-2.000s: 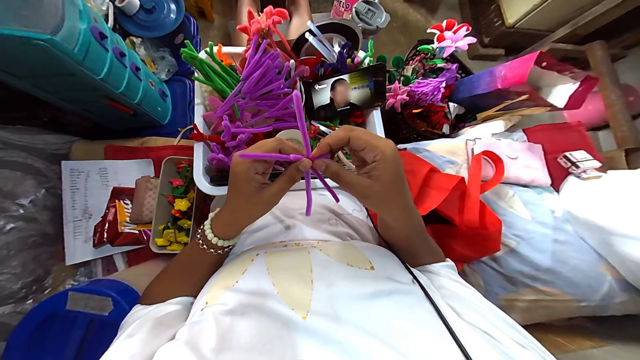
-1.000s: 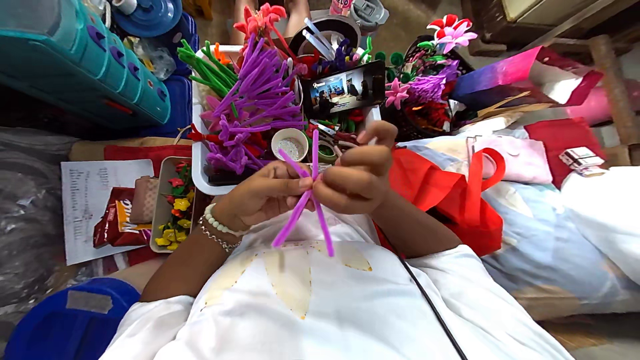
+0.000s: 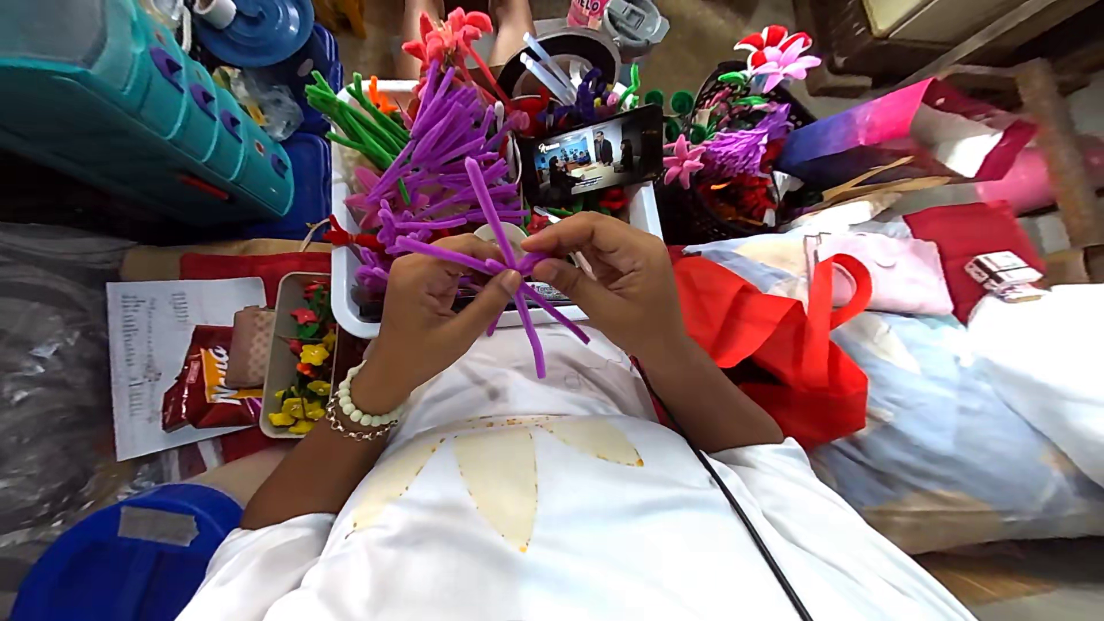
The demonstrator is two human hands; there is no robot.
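Note:
Crossed purple pipe cleaners [image 3: 530, 332] meet between my two hands, their ends spreading outward like a star. My left hand [image 3: 435, 306] pinches them near the crossing with thumb and fingers. On the other side, my right hand [image 3: 608, 276] has its thumb and forefinger on a short purple part at the crossing. Just beyond my hands, a white plastic basket [image 3: 354, 315] holds a large bunch of purple pipe cleaners [image 3: 448, 147] and green ones [image 3: 358, 121]. A phone [image 3: 591, 155] showing a video leans at the basket's far side. A white round container is partly hidden behind my fingers.
Left of the basket lie a tray of small yellow and red flowers [image 3: 269, 392], a red snack packet [image 3: 194, 388] and a written sheet [image 3: 138, 345]. A red fabric bag [image 3: 768, 345] is at right. Teal drawers [image 3: 155, 112] stand far left; a black cord crosses my lap.
My right hand was raised and blurred one second ago; it has come down to the crossing. The pipe cleaners have turned, and one arm now points left over my left hand.

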